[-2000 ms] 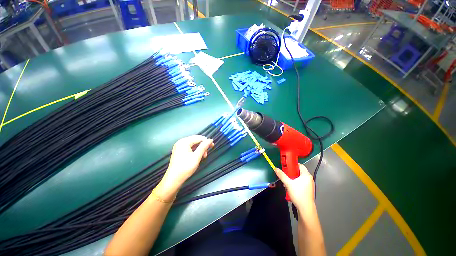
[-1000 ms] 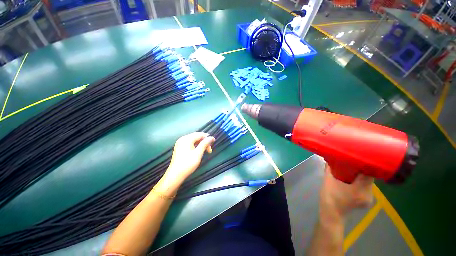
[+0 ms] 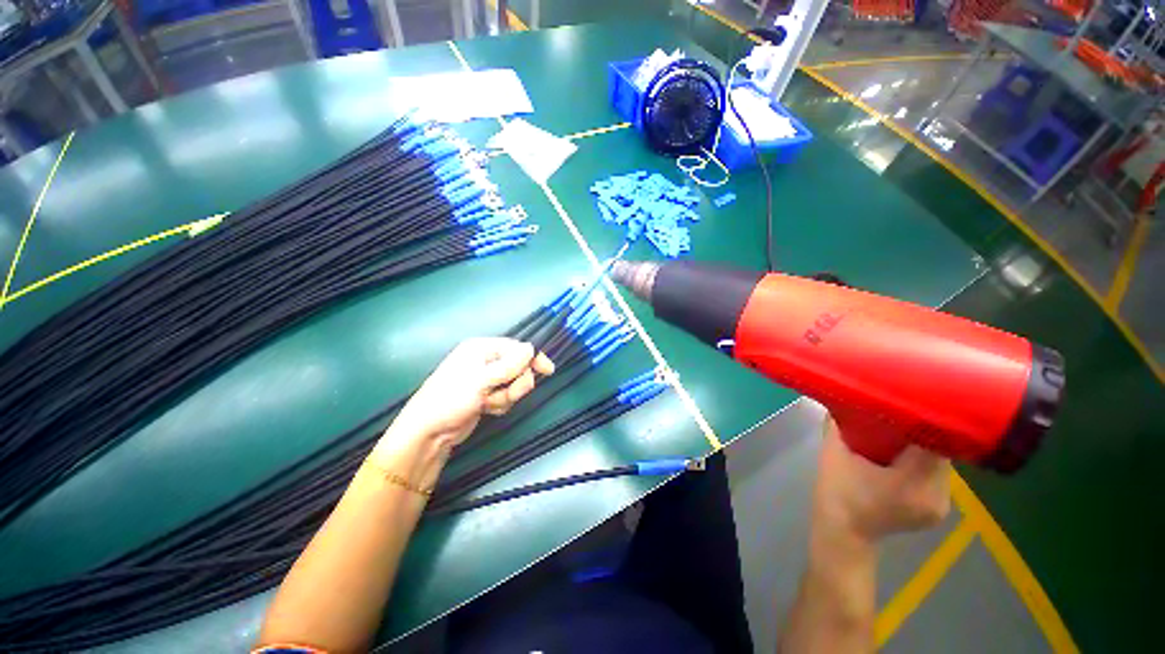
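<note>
My right hand (image 3: 884, 492) holds the red heat gun (image 3: 882, 364) by its handle. Its metal nozzle points left at the blue-sleeved ends (image 3: 601, 326) of the near black cable bundle (image 3: 275, 524). My left hand (image 3: 479, 390) is over this bundle, its fingers pinched on a black cable just behind the blue sleeves; the fingers partly hide the grip. A silvery terminal shows close to the nozzle tip. One cable with a blue sleeve (image 3: 662, 468) lies apart at the bench's near edge.
The far black cable bundle (image 3: 256, 256) lies left. Loose light-blue tubes (image 3: 649, 208) lie beyond the nozzle. White papers (image 3: 539, 151), a round black object (image 3: 684, 107) and a blue bin (image 3: 776, 144) stand farther back. A black cord (image 3: 768, 211) runs behind the gun.
The heat gun has come up and swung level, looking larger; since one second ago it has barely shifted. My left hand has turned slightly, its fingers more curled.
</note>
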